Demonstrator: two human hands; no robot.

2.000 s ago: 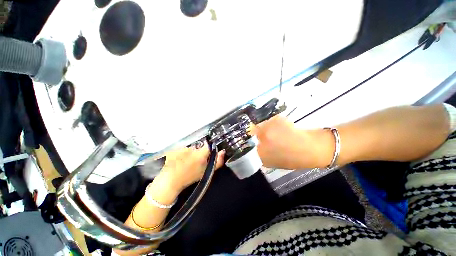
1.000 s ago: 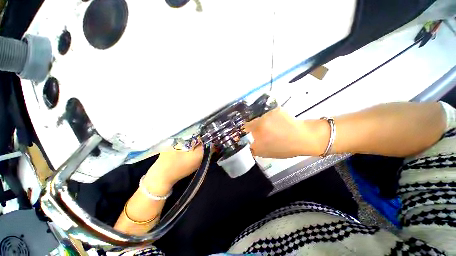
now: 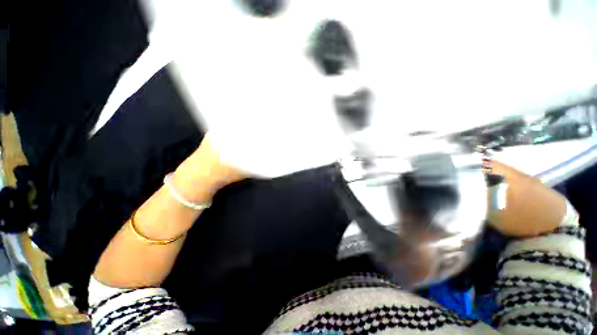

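Observation:
Black cloth (image 3: 131, 157) lies at the left of the machine and over the lap. The white sewing machine head (image 3: 281, 91) fills the top and is blurred. My left hand (image 3: 226, 160) reaches under the head's left end; its fingers are hidden behind the machine. My right hand (image 3: 501, 171) is at the right, beside the metal parts, small and mostly hidden by the curved shiny guard (image 3: 452, 248). Whether either hand grips the cloth does not show.
Cardboard (image 3: 39, 268) runs along the left edge, with a black looped item (image 3: 16, 199) and a green and yellow tool (image 3: 27, 294) beside it. A bright blue item (image 3: 452, 298) shows below the machine at the right.
The view has swung left and nearer the machine head, which now looks larger and blurred. My left forearm has moved out from behind the curved guard, and more black cloth shows at the left.

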